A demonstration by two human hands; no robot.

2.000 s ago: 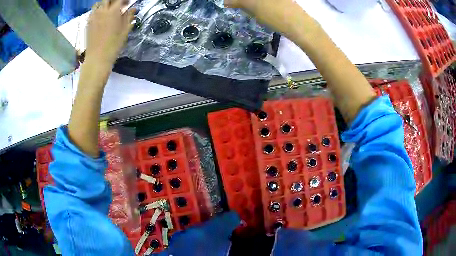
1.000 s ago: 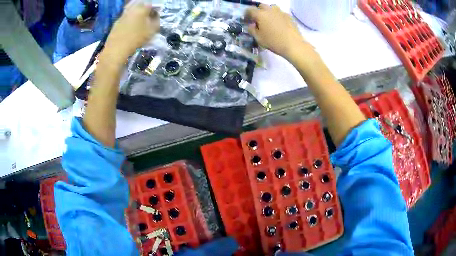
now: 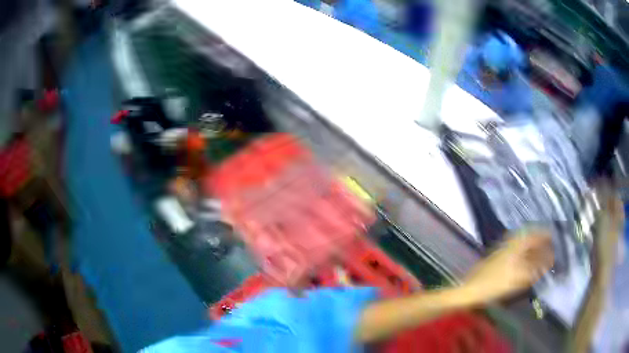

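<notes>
The view is strongly blurred. The black mat (image 3: 479,189), under crinkled clear film (image 3: 527,165) with pale strap-like streaks, lies at the right on the white worktop. My left hand (image 3: 521,258) is at the mat's near side, fingers curled; whether it grips the mat or film cannot be told. My right hand (image 3: 607,210) is a blurred shape at the far right, beside the film, and its fingers cannot be made out. Single watches are not clear.
Stacked red trays (image 3: 286,200), partly under film, lie below the worktop's edge, with more red under my left arm. The white worktop (image 3: 345,76) runs diagonally. A blue floor strip (image 3: 103,207) is at the left. A person in blue (image 3: 500,65) is opposite. A pale post stands at the worktop.
The view has swung left and tilted, so the mat and both hands now appear at the right. The floor has come into view, and the compartment trays at the right have left it.
</notes>
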